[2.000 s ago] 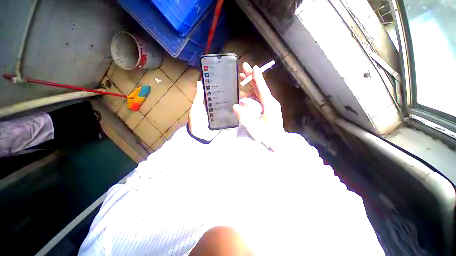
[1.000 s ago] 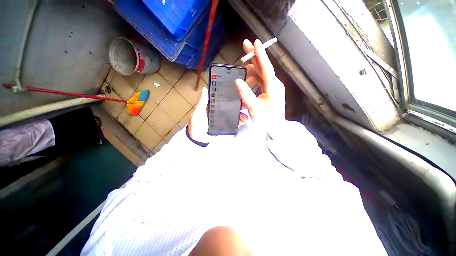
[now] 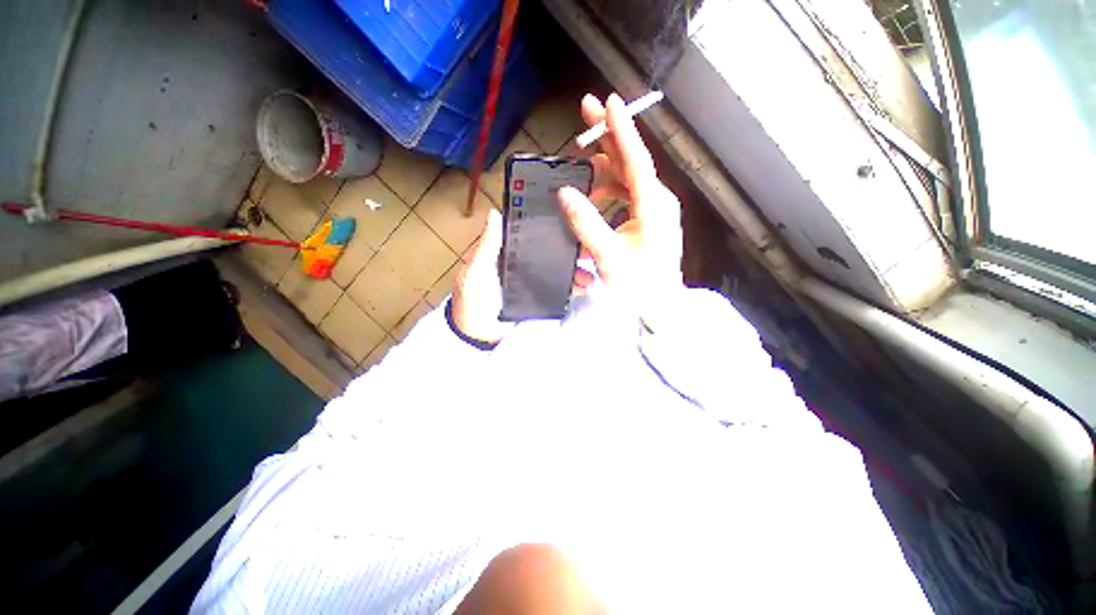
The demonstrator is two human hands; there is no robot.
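A smartphone (image 3: 541, 246) stands upright in my left hand (image 3: 480, 286), its grey screen showing a column of small coloured icons. My left hand wraps the phone's left and lower side; a thin dark line crosses the wrist. My right hand (image 3: 639, 225) is at the phone's right side, its thumb over the upper right of the screen. A thin white cigarette (image 3: 620, 120) sticks out between its raised fingers, above and right of the phone. My overexposed white striped coat (image 3: 565, 457) fills the lower picture.
Blue crates (image 3: 433, 72) are stacked at the top beside a red pole (image 3: 490, 114). A dirty whitish bucket (image 3: 292, 138) and an orange, yellow and blue brush head (image 3: 326, 248) are on beige tiles. A person's dark and light clothing (image 3: 168, 318) shows left. A window (image 3: 1034, 132) and pipe are right.
The phone has shifted slightly right and down from two seconds ago. My right hand and the cigarette have moved up, the thumb now higher over the screen. The screen looks darker.
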